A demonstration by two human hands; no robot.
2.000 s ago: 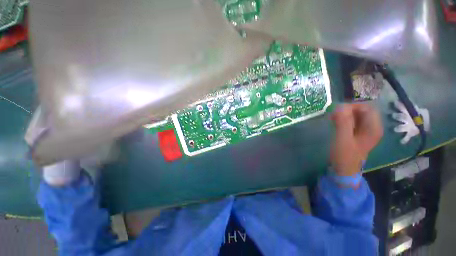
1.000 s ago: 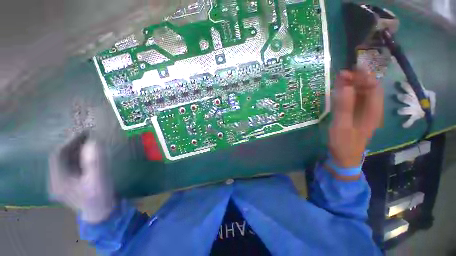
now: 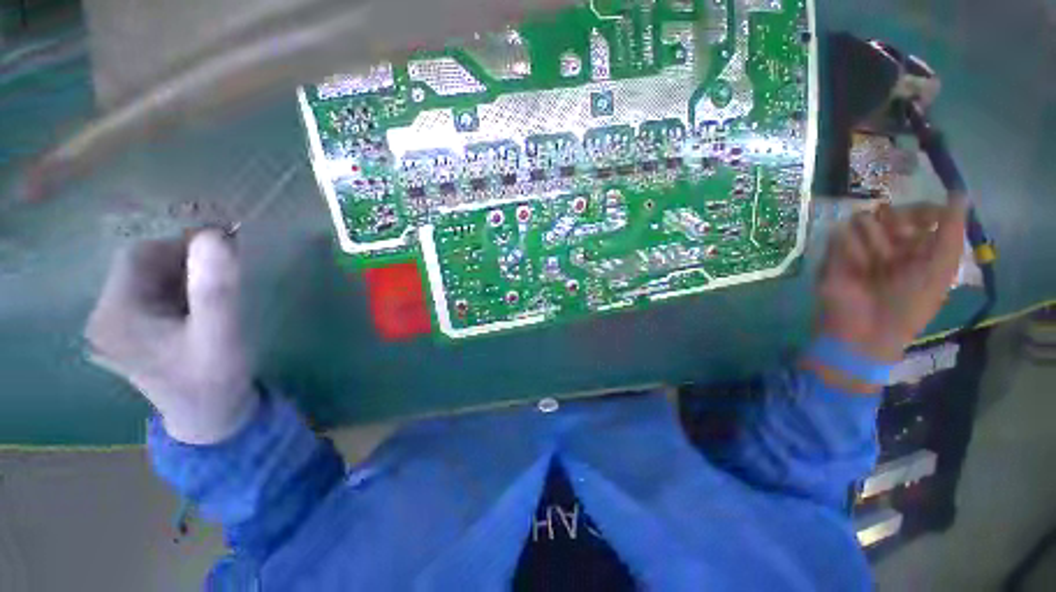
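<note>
The large green circuit board [image 3: 544, 174] lies solder side up, with a white border and a notch at its lower left. A red block [image 3: 397, 301] shows beside the notch. My left hand [image 3: 174, 324], in a white glove, is left of the board with its fingers closed; a faint thin strand of solder wire [image 3: 269, 197] shows at its thumb tip. My bare right hand [image 3: 886, 272] is right of the board, fingers curled, blurred. Its fingertips overlap the dark blue soldering iron [image 3: 944, 168], which sits in its stand; whether they grip it is hidden.
The iron stand [image 3: 874, 75] and the tip cleaner [image 3: 878, 164] are at the upper right. A spare white glove [image 3: 968, 273] is mostly hidden behind my right hand. A translucent hood [image 3: 220, 69] covers the upper left. Dark electronic units [image 3: 903, 474] are below right.
The hoods have cleared most of the board, which now shows shifted in view. My left hand has come out from behind the hood. My right hand has moved right, onto the iron's handle area.
</note>
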